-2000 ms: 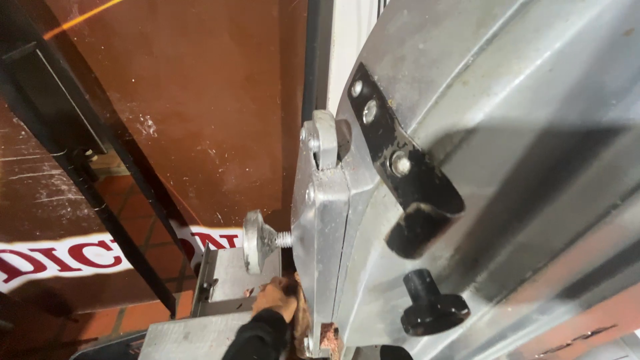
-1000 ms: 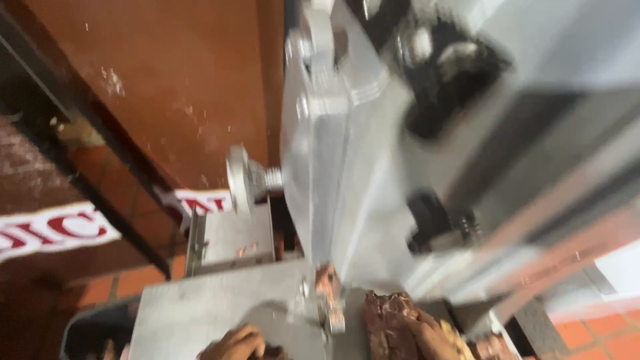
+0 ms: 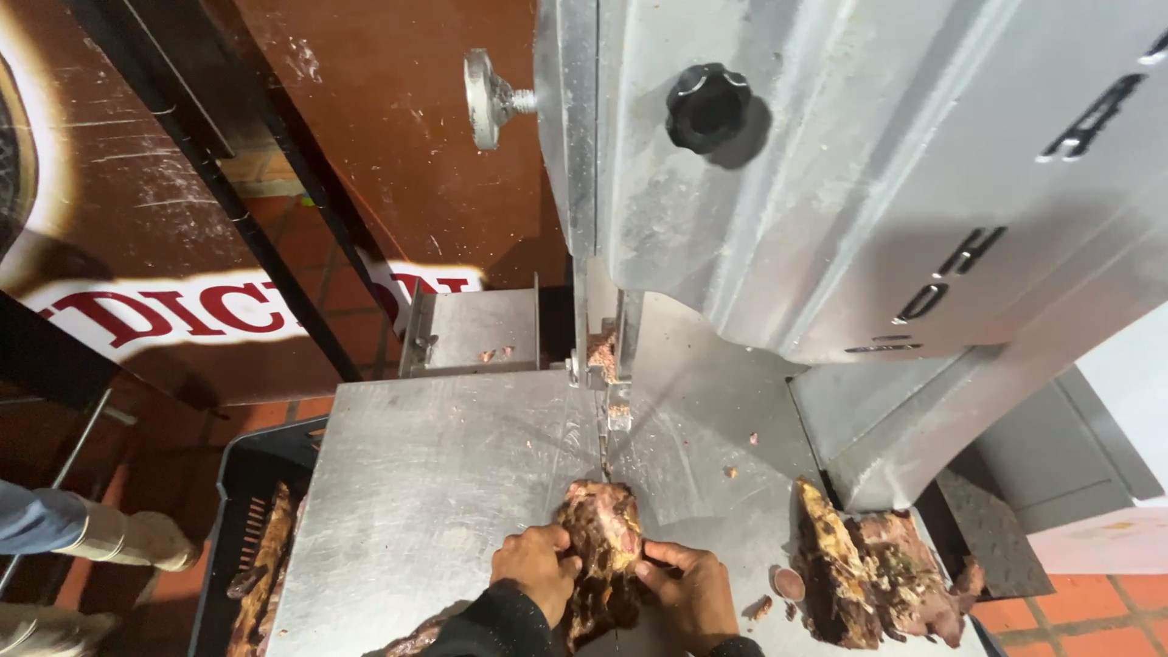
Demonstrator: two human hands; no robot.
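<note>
A dark reddish-brown piece of meat (image 3: pixel 602 557) lies on the steel table (image 3: pixel 429 465) of a bandsaw, in line with the slot below the blade guide (image 3: pixel 619 406). My left hand (image 3: pixel 537 570) grips its left side. On its right side, the fingers of my right hand (image 3: pixel 686 589) press against the meat. The far end of the meat is close to the slot; the blade itself is hard to make out. More pieces of meat (image 3: pixel 876 579) with yellowish fat rest at the table's right edge.
The saw's metal housing with a black knob (image 3: pixel 708 108) fills the upper right. A black crate (image 3: pixel 239 493) holding meat stands left of the table. Beyond it are a person's boots (image 3: pixel 137 538). Small scraps (image 3: pixel 787 584) lie right of my right hand. A metal tray (image 3: pixel 474 328) sits behind the table.
The view has shifted down to the table. One second ago my left hand was left of the slot and my right hand was on meat at the right; now both hold one piece in the middle.
</note>
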